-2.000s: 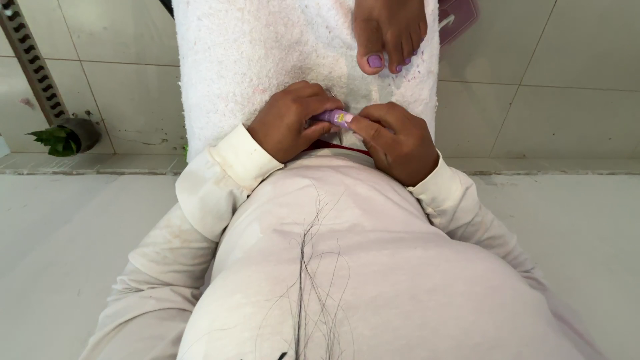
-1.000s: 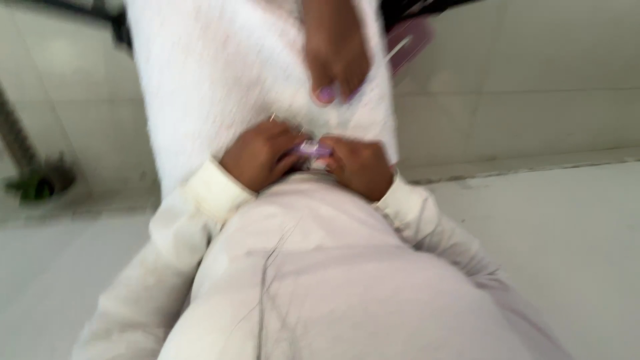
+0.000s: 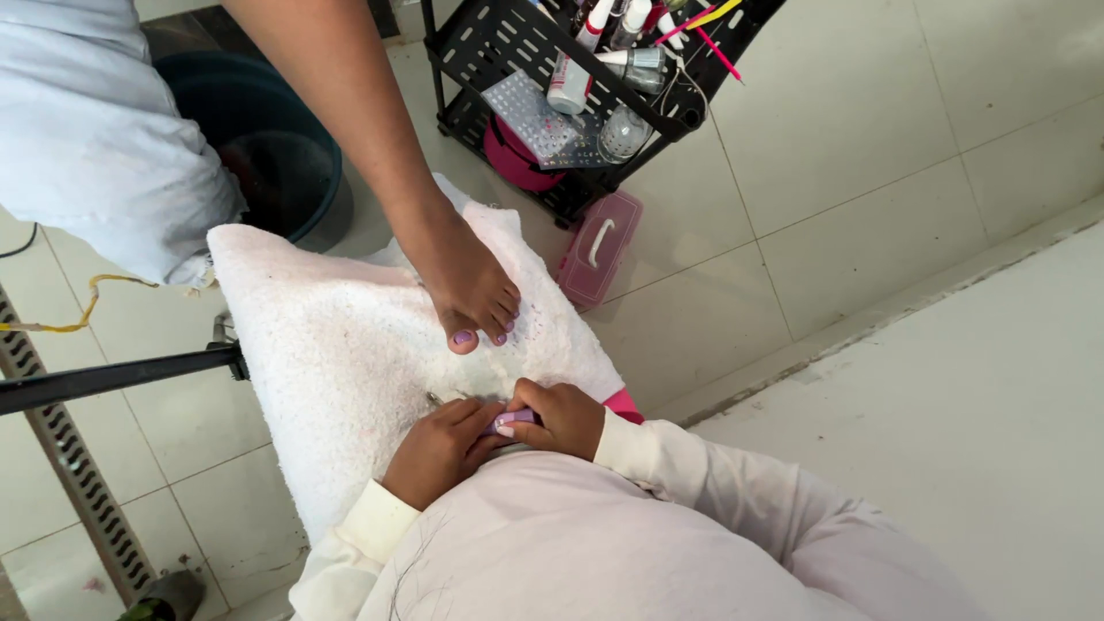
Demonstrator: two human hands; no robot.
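Close against my body, my left hand and my right hand meet around a small purple bottle, with fingers of both on it; what it holds cannot be read. Just beyond them, another person's bare foot with purple toenails rests on a white towel. A small metal tool lies partly hidden on the towel beside my left hand.
A black cart at the top carries bottles and nail decoration sheets. Below it stands a pink case with a white handle. A dark tub is at upper left; a black bar reaches the towel's left side.
The view has swung, bringing the cart, tub and the other person's leg into sight. Both hands remain together at the purple bottle.
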